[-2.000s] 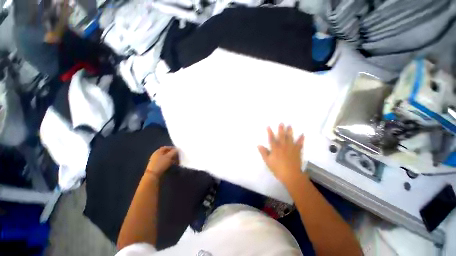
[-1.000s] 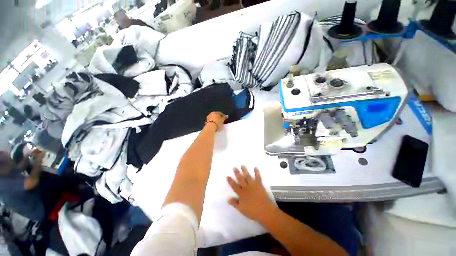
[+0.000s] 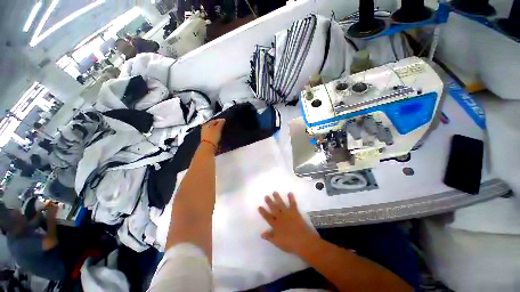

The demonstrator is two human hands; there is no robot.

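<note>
A white fabric panel lies over the table's left part and hangs over its front edge. My right hand rests on it, fingers spread, left of the overlock machine. My left hand is at the black fabric panels behind the white panel, fingers on the cloth. Whether it grips an edge cannot be told. The needle area and a shiny cover plate are right of the fabric.
A smartphone lies right of the machine. A measuring tape strip runs along the front edge. Grey and black garment pieces are heaped at left, a striped bundle behind. A person is at far left.
My left hand has moved from the white panel's left edge to the black panels behind, then further left along them. My right hand stays flat on the white panel. The view has turned towards the machine.
</note>
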